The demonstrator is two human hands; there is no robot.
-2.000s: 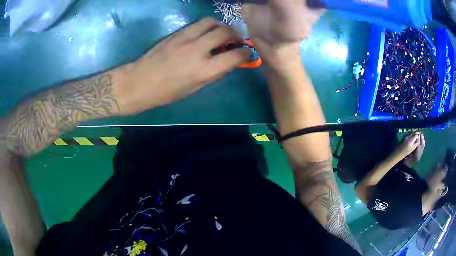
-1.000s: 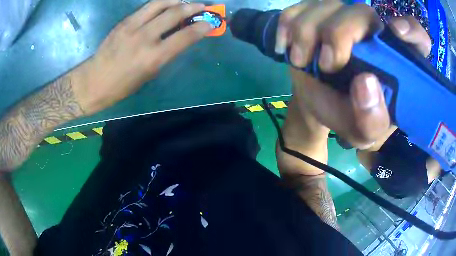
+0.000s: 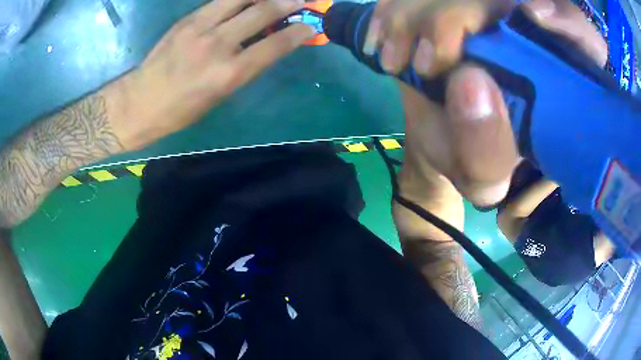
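My left hand (image 3: 211, 60) reaches in from the left at the top and pinches a small blue-and-silver wired part (image 3: 307, 21) on the orange holding block (image 3: 318, 39). My right hand (image 3: 457, 91) grips the blue electric screwdriver (image 3: 562, 119), large and close to the camera. Its black nose (image 3: 348, 31) points left and reaches the block's right edge. The bit is hidden, so I cannot tell whether it touches the part.
The parts bin (image 3: 620, 42) shows partly at the upper right. A black cord (image 3: 485, 264) hangs across my right forearm. A clear bag (image 3: 17, 21) lies at the top left. Another person's dark sleeve (image 3: 555, 242) is at the right. The bench edge (image 3: 246, 146) crosses below my hands.
My right hand came from the top edge with the screwdriver and moved left against the block over the last second. My left hand stayed on the part while the view shifted.
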